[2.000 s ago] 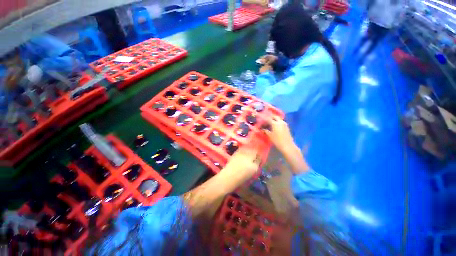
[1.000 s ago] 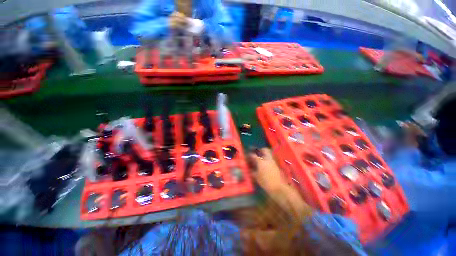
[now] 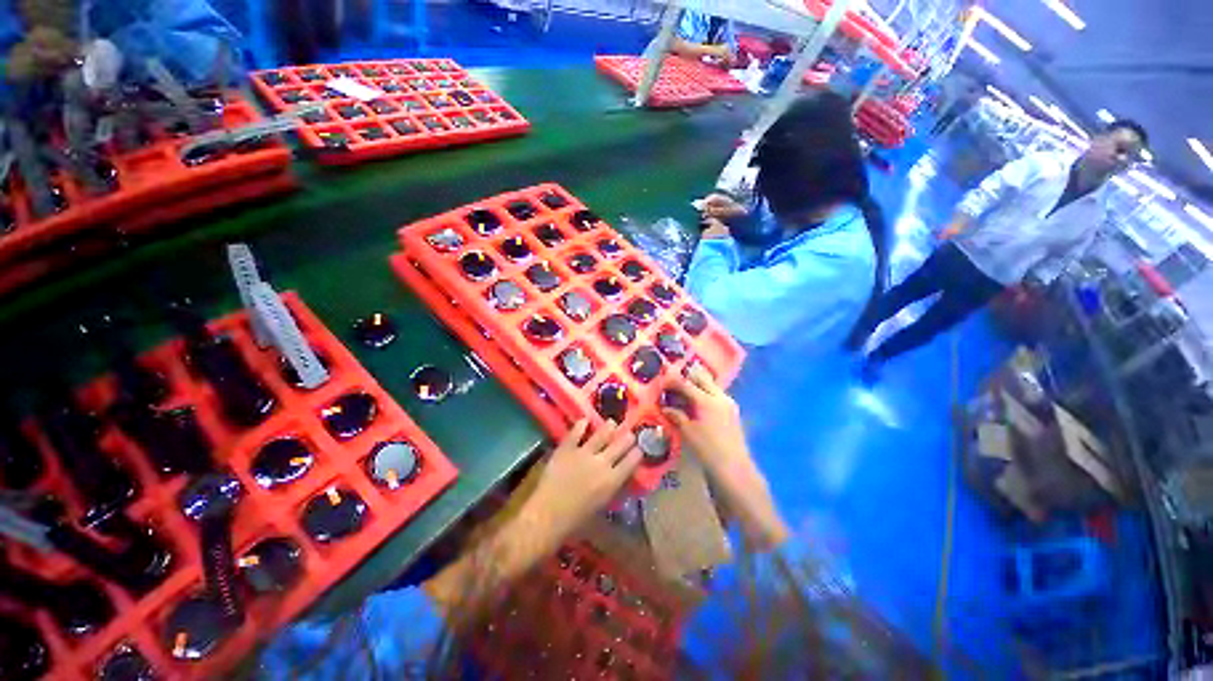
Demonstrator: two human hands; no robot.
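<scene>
A stack of red compartment trays (image 3: 565,286) holds round dark watch heads without straps, some with orange tabs. My left hand (image 3: 592,468) rests with its fingers on the near left edge of the top tray. My right hand (image 3: 708,415) grips the right edge near the same corner, its fingers beside a watch head partly hidden in its pocket. A grey-faced watch head (image 3: 653,443) lies in the corner pocket between my hands. Another red tray (image 3: 313,439) at left holds watch heads with upright black straps and one pale strap (image 3: 273,319).
Two loose watch heads (image 3: 430,383) lie on the green bench (image 3: 359,266) between the trays. More red trays (image 3: 399,113) are across the bench. A seated person (image 3: 798,253) works beyond the stack; another person (image 3: 1018,226) stands in the aisle. A cardboard box (image 3: 685,526) is below.
The view swung left and back right. My left hand moved from beside the stack to its near corner; my right hand has come back into view there. The bench shows fewer loose watch heads.
</scene>
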